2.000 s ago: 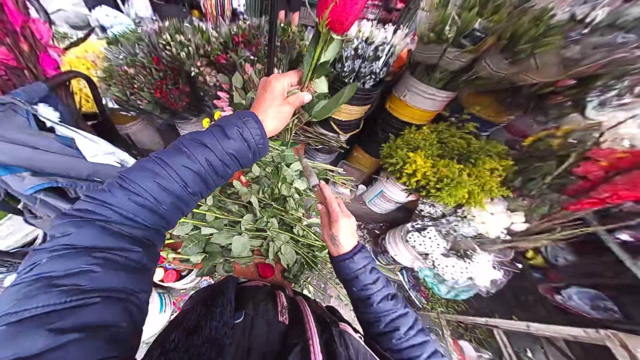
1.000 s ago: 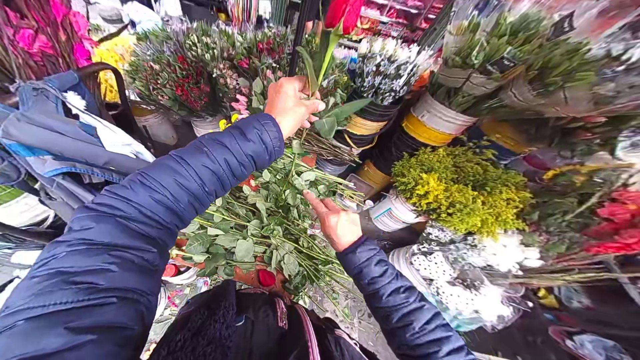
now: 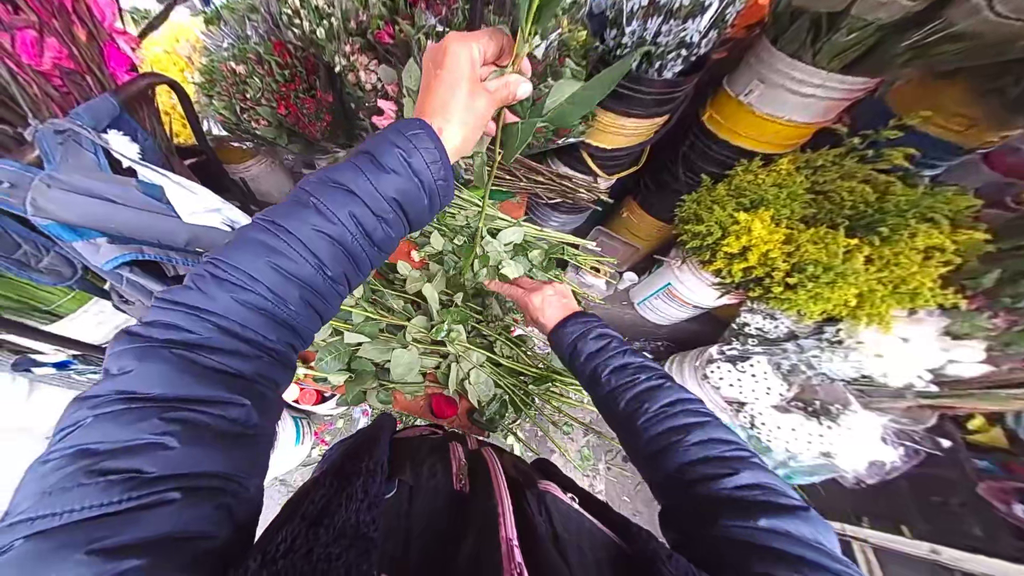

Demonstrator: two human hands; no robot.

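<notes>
My left hand (image 3: 474,90), raised at the upper middle, pinches a leafy green flower stem (image 3: 490,184) that hangs down from it. The top of this stem is beyond the upper edge of the view. My right hand (image 3: 538,301) is lower, at the stem's leafy lower part, with its index finger stretched out; leaves hide what its fingers touch. Under both hands lies a heap of leafy cut stems (image 3: 448,328). A red rose head (image 3: 442,406) shows at the near edge of the heap.
A bucket of yellow-flowered foliage (image 3: 832,232) stands at the right, above white flowers in clear wrap (image 3: 800,408). Black and yellow buckets (image 3: 632,120) hold more flowers behind. A blue-grey stroller (image 3: 136,208) stands at the left.
The red rose that showed above my left hand is now out of view. My right hand has moved lower along the stem since the first frame, where a knife-like tool showed by it.
</notes>
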